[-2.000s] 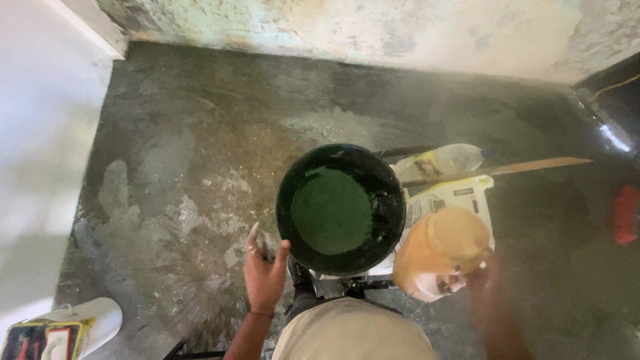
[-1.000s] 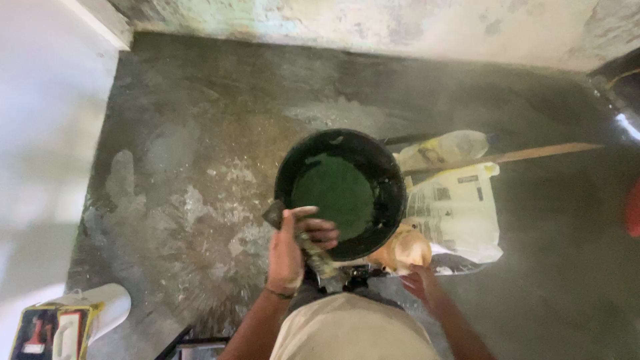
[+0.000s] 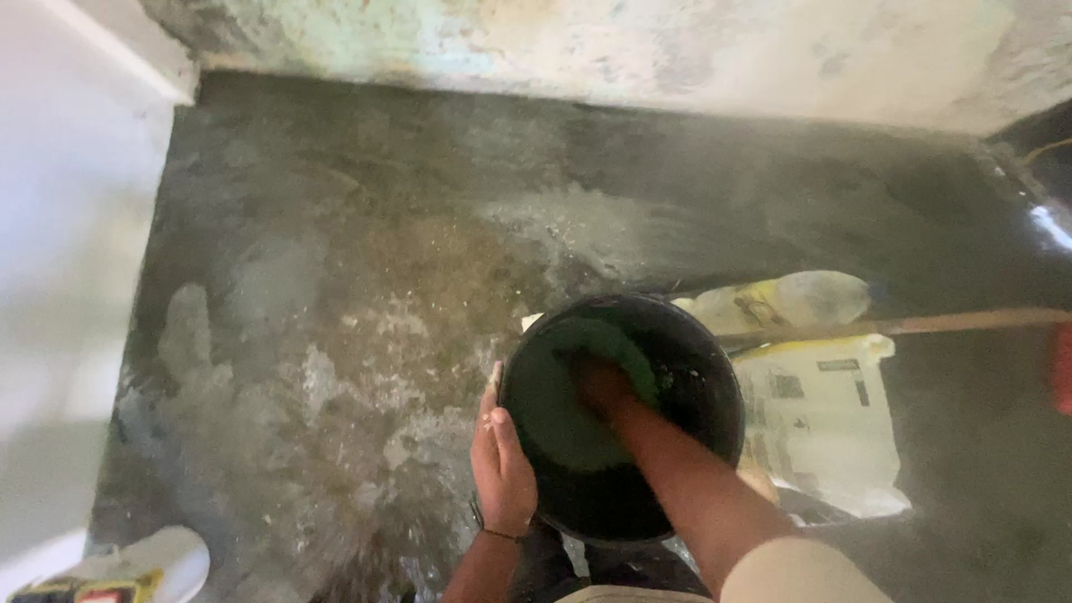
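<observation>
A black bucket stands in front of me with green liquid inside. My left hand lies flat against the bucket's left outer side, near the rim. My right hand reaches down into the bucket; its fingers are dark and blurred in the green liquid, so whether it grips anything is hidden. Part of an orange-brown container shows behind my right forearm, at the bucket's lower right.
Right of the bucket lie a clear plastic bottle, a wooden stick and a white printed bag. A white bucket is at the lower left, a red object at the right edge. A stained wall bounds the floor.
My right hand has left the orange-brown container and now reaches into the black bucket. My left hand, which was over the bucket's edge with a dark-ended tool, is now against its side.
</observation>
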